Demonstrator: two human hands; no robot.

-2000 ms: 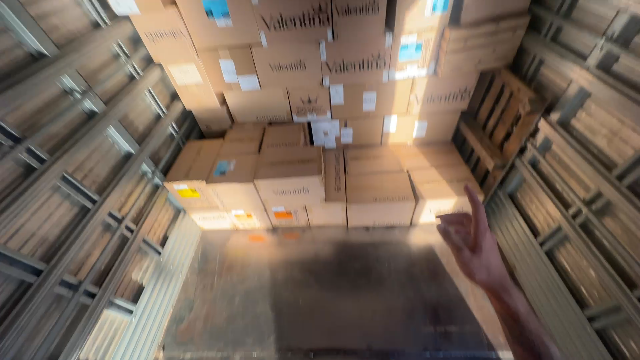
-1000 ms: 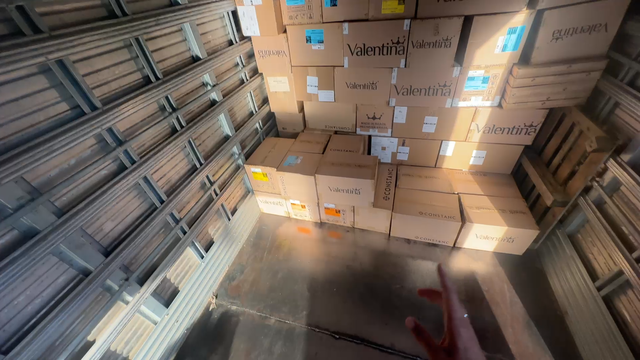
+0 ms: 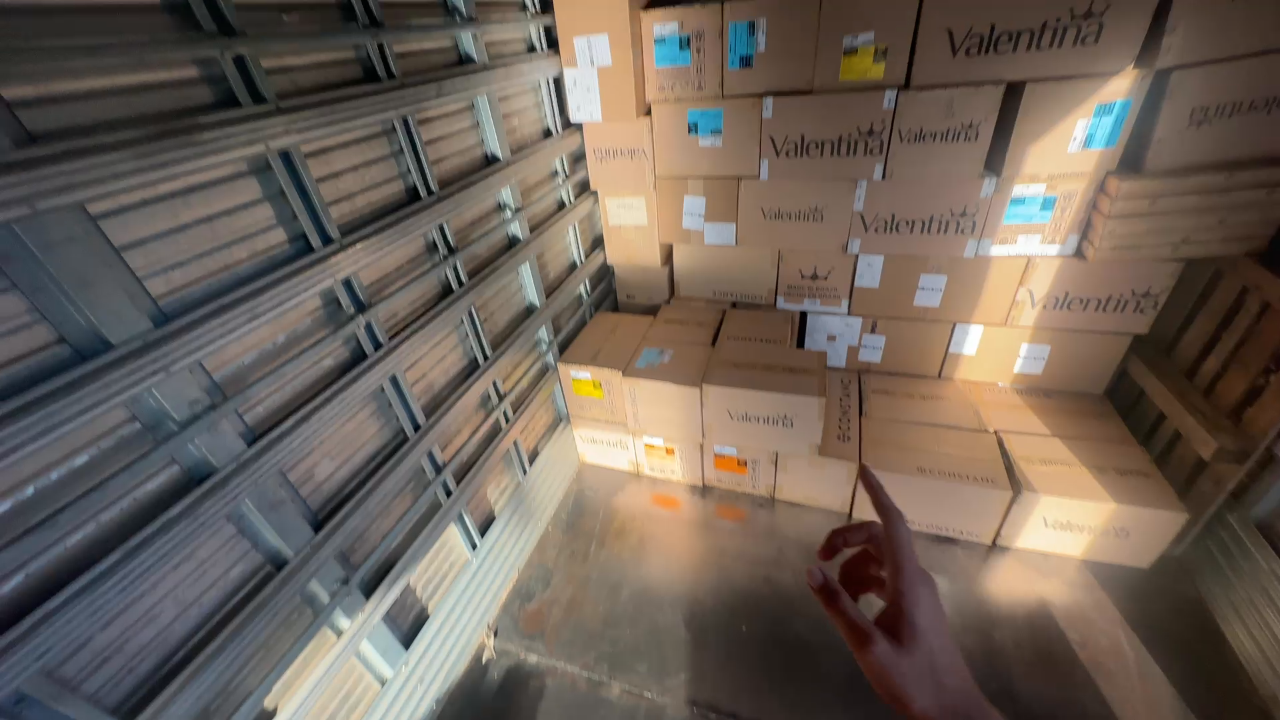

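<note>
My right hand [image 3: 890, 610] is raised at the lower right, above the dark floor [image 3: 640, 580]. Its index finger points up and the other fingers curl apart from it, with nothing held. Behind the fingertip, in the picture, are a cardboard box on its narrow side [image 3: 841, 415] and a wide cardboard box [image 3: 935, 480] in the low front row. A sunlit box [image 3: 1090, 505] lies to the right. Taller rows of cardboard boxes [image 3: 825, 140] rise behind, many bearing print and white, blue or yellow labels. My left hand is out of view.
A slatted side wall with metal rails [image 3: 400, 400] runs along the left. At the right, a wooden pallet [image 3: 1190, 400] leans beside the boxes, and stacked wooden boards [image 3: 1180, 215] lie above it. A seam crosses the floor near the bottom.
The view has swung so that more of the left wall shows. My right hand, blurred with spread fingers one second ago, now has its index finger extended and the others curled.
</note>
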